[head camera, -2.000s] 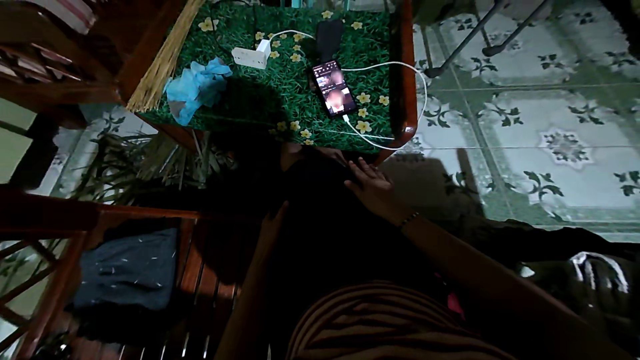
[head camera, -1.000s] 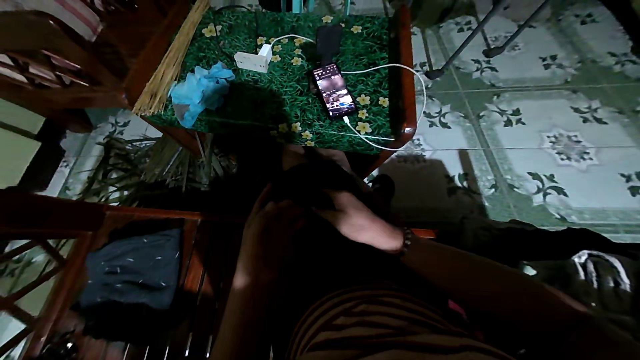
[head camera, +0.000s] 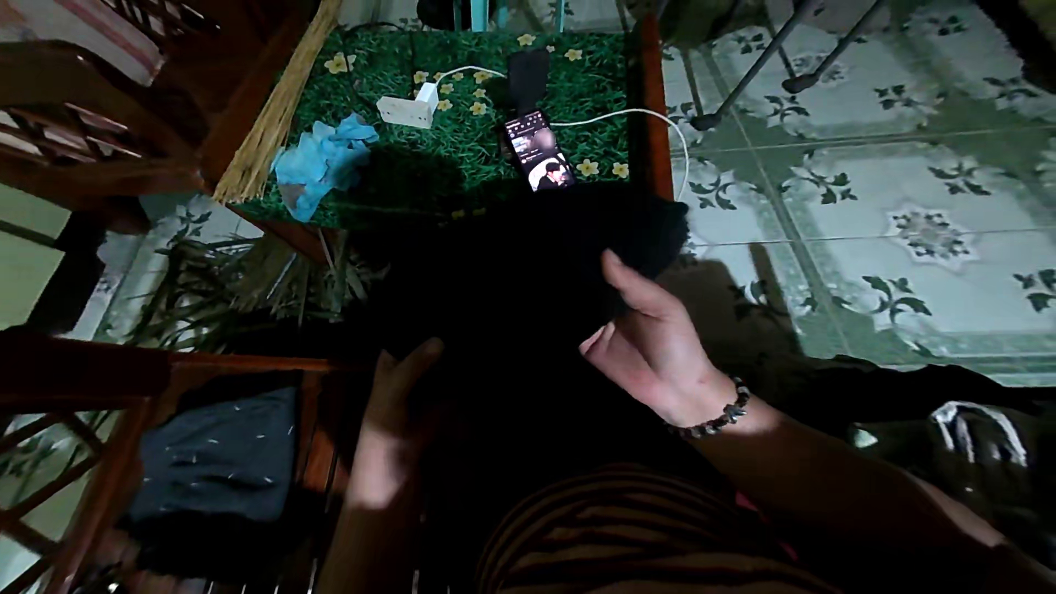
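A black cloth (head camera: 511, 280), likely a garment, is spread between my hands above my lap, and its far edge covers the near end of a lit smartphone (head camera: 538, 153). My right hand (head camera: 660, 342), with a beaded bracelet at the wrist, grips the cloth's right side between thumb and fingers. My left hand (head camera: 400, 396) is at the cloth's left side, its thumb up and its fingers hidden in the dark fabric, closed on it. On the slatted wooden bench to the left lies a folded dark grey cloth (head camera: 219, 458).
A low table with a green floral cover (head camera: 462, 157) bears a white power adapter (head camera: 408, 107), a cable, a blue crumpled item (head camera: 322, 165) and broom bristles (head camera: 280, 107). Dark clothing (head camera: 973, 454) lies at the right. Metal legs (head camera: 751, 66) stand on the tiled floor.
The black cloth is now raised and spread out toward the table, over part of the phone. My hands have moved apart from their closer position of one second ago.
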